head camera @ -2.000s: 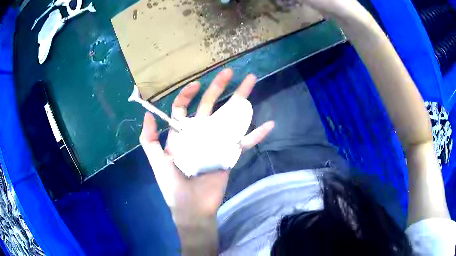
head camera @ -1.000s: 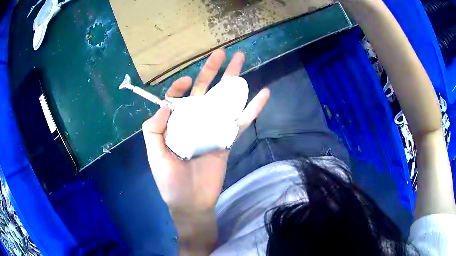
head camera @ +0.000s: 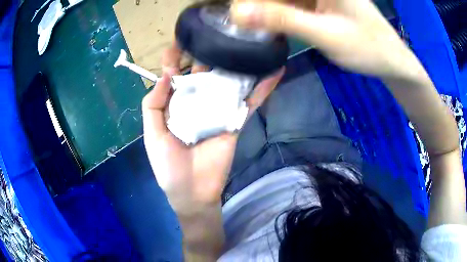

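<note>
My left hand (head camera: pixel 189 164) holds a white wheel bracket (head camera: pixel 207 110) in its palm above my lap, fingers curled around it. The bracket's thin arm (head camera: pixel 139 69) points up and left, with a T-shaped end. My right hand (head camera: pixel 317 30) holds a black wheel (head camera: pixel 230 48) by its pale hub. The wheel is tilted just above the bracket and covers its upper part and some left fingertips. I cannot tell if wheel and bracket touch.
A green table (head camera: pixel 102 117) bears a cardboard pad (head camera: pixel 143 30) and loose white brackets (head camera: pixel 47 28) at the back left. A dark flat object (head camera: pixel 59 128) lies at the table's left edge. Blue bins stand at both sides, the left bin (head camera: pixel 30 189) with white pieces. Black wheels show top right.
My right hand has come from the table's far right side with a black wheel and brought it over the bracket. My left hand still holds the bracket, slightly higher in view.
</note>
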